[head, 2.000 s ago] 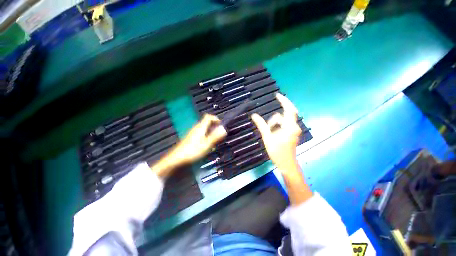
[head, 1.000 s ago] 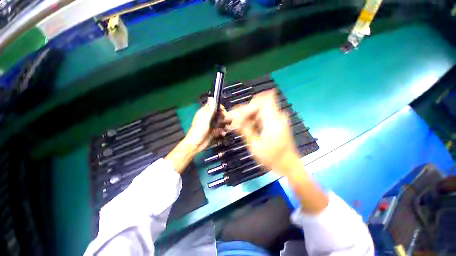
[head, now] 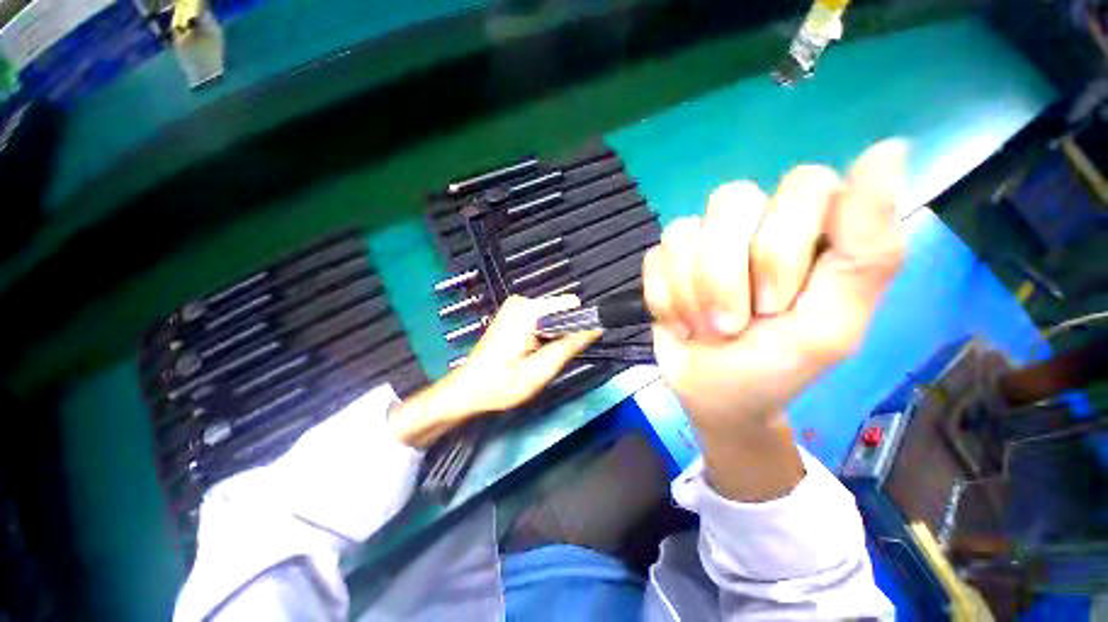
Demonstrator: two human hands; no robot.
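Note:
My left hand grips a tripod assembly by its silvery part, above the right-hand slotted tray. One black leg sticks up from that hand towards the back of the tray. My right hand is raised, with its fingers curled around the black end of the same assembly. That end is largely hidden in the fist. The right-hand tray holds a row of black sticks with silver parts. Some sticks are hidden behind my left hand.
A second slotted tray with black sticks lies at the left on the green bench. A brown-grey press stands at the lower right with a red-button control box. Blue worktop adjoins the bench.
The assembly, upright in my left hand a second ago, now lies across between both hands with a leg spread. My right hand has closed on its black end. The view has shifted.

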